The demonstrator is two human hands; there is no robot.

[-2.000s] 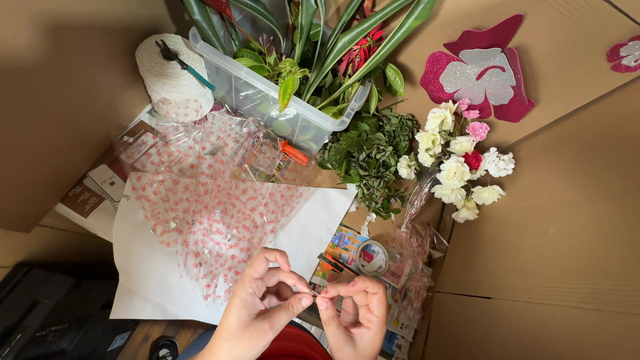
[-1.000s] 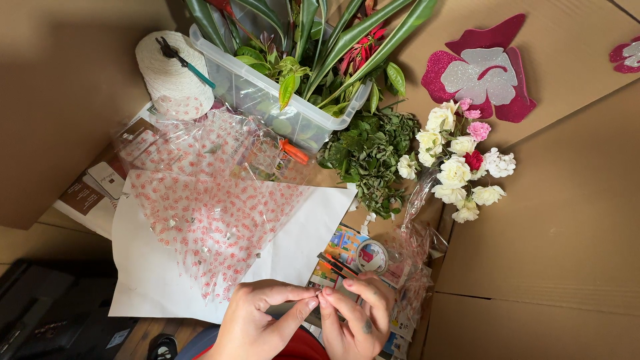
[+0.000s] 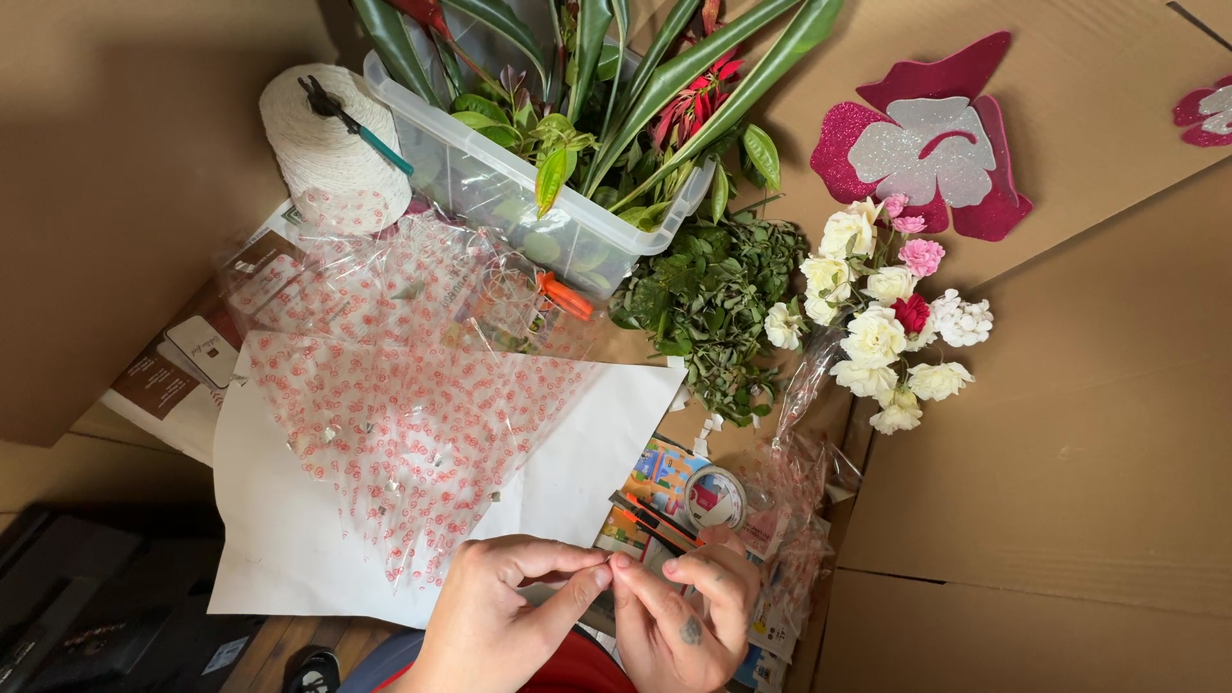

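Low in the view, my left hand (image 3: 515,606) and my right hand (image 3: 683,606) meet at the fingertips. Between them they pinch something thin and tiny, too small to name. Just beyond my right hand lie a roll of tape (image 3: 715,498) and a black and orange utility knife (image 3: 656,522) on colourful printed paper. White paper (image 3: 577,423) lies beyond my left hand, with clear wrap printed in red (image 3: 404,433) over it.
A plastic bin (image 3: 539,183) holds leafy stems. Nearby are a twine cone (image 3: 332,144) with teal-handled pliers (image 3: 356,125), an orange-handled tool (image 3: 565,295), a leaf pile (image 3: 727,308), a wrapped rose bouquet (image 3: 876,337) and a glittery foam flower (image 3: 924,144) on cardboard.
My hands still meet at the fingertips. The fingers of my right hand have shifted, with some now raised apart from the pinch.
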